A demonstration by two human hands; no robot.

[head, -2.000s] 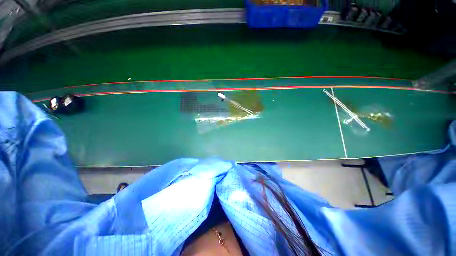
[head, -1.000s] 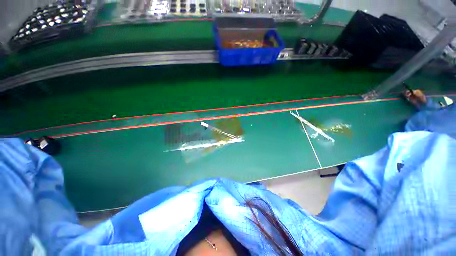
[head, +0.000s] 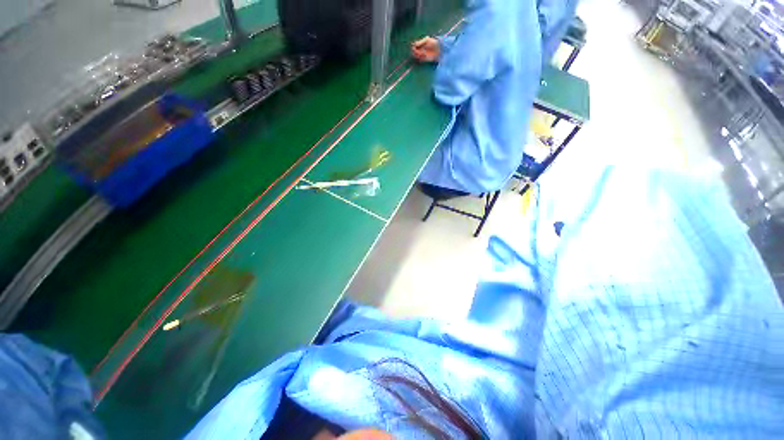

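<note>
Neither of my hands is in the picture; only my blue smock sleeves show, one at the lower left edge and one large at the right. Nearest in front of me on the green bench lies a slim pick tool or tweezers [head: 205,311] with a pale end, on a see-through amber sheet [head: 230,284]. A clear shiny strip [head: 209,378] lies below it, blurred. Farther along the bench, a white strip [head: 339,183] lies beside another amber patch [head: 371,161].
A blue bin [head: 159,163] with orange-brown contents stands beyond the belt, by a metal rail [head: 52,245]. Black trays [head: 331,30] stand near an upright post [head: 380,51]. A neighbouring person in a blue smock [head: 490,86] sits at the bench. A small table [head: 563,93] stands behind.
The view has swung to the right, bringing the neighbouring person and the floor into the picture. The black round item at the left has left the view. The tool still lies on the amber sheet.
</note>
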